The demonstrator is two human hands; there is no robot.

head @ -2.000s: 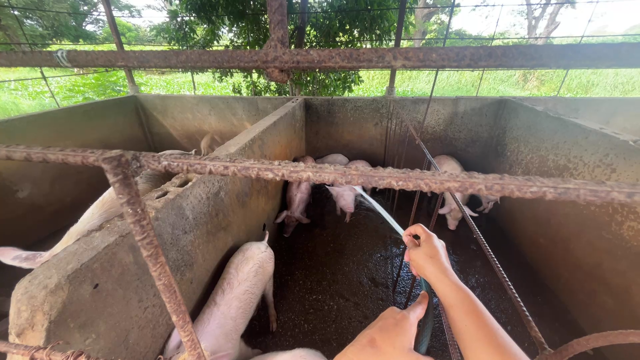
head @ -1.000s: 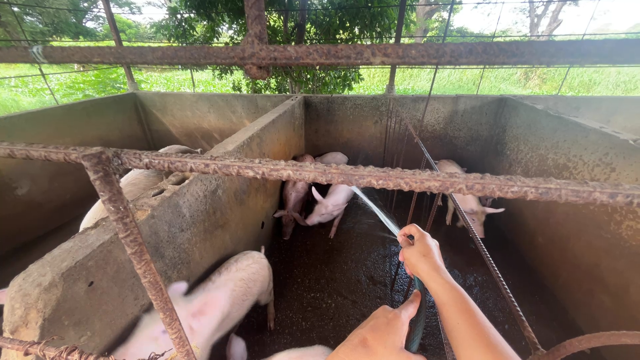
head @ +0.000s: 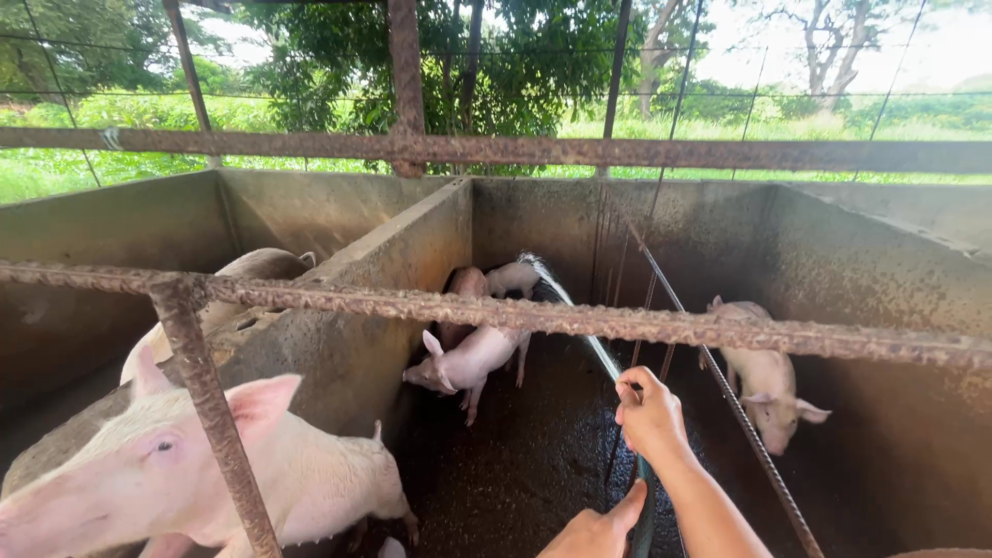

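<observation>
My right hand (head: 649, 411) closes round the outlet end of a green hose (head: 642, 511), and a white stream of water (head: 577, 322) shoots from it toward the pen's back left. Lower down, my left hand (head: 597, 527) grips the same hose, its thumb along the hose. The water passes close to a pale pig (head: 515, 277) by the back wall. In front of that one, another pink pig (head: 473, 360) faces the dividing wall. A pig with its head lowered (head: 763, 372) stands at the right. A large pale pig (head: 310, 473) is near at the lower left.
A rusty rebar rail (head: 542, 316) crosses in front of me, with a slanting rusty bar (head: 221, 426) below it. Thin ribbed rods (head: 736, 411) slope through the pen. A concrete dividing wall (head: 333, 349) runs along the left, with another pig (head: 267, 265) beyond. The floor (head: 511, 465) is dark and wet.
The near pig has turned and raised its head at the lower left. The pink pig by the dividing wall now faces left. The water stream still runs from the hose in my hands.
</observation>
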